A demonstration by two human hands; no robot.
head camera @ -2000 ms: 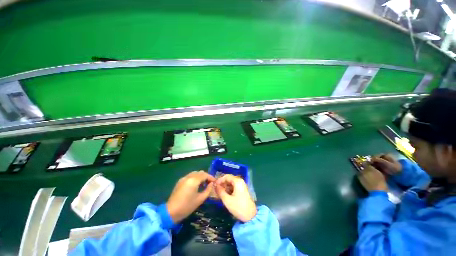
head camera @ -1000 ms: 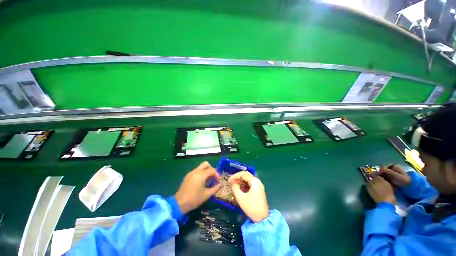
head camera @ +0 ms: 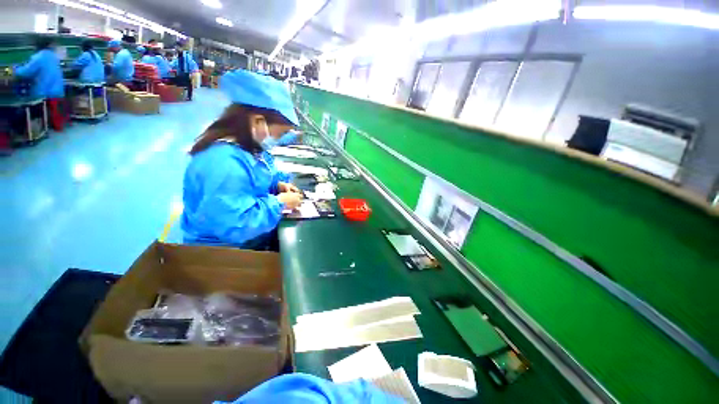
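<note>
Neither of my hands shows; only a blue sleeve is visible at the bottom edge. Nearest in front of me, long pale strips (head camera: 359, 322) lie on the dark-green line surface (head camera: 315, 276). A folded white pad (head camera: 447, 374) lies to their right, nearer the bottom edge. Part of a white sheet (head camera: 359, 363) shows beside the sleeve. An open tablet assembly (head camera: 477, 331) lies by the divider, with exposed electronics at its near end. Another open tablet (head camera: 410, 249) lies farther along the line.
An open cardboard box (head camera: 189, 355) with clear-bagged items stands left of the line. A worker in a blue smock (head camera: 229, 193) sits beyond it, hands on a tablet. A red bin (head camera: 355, 209) is near that worker. The green divider (head camera: 520, 260) runs along the right.
The view has swung left along the line. My hands, the blue bin and the dark parts have left the picture; the box, red bin and another worker have come in.
</note>
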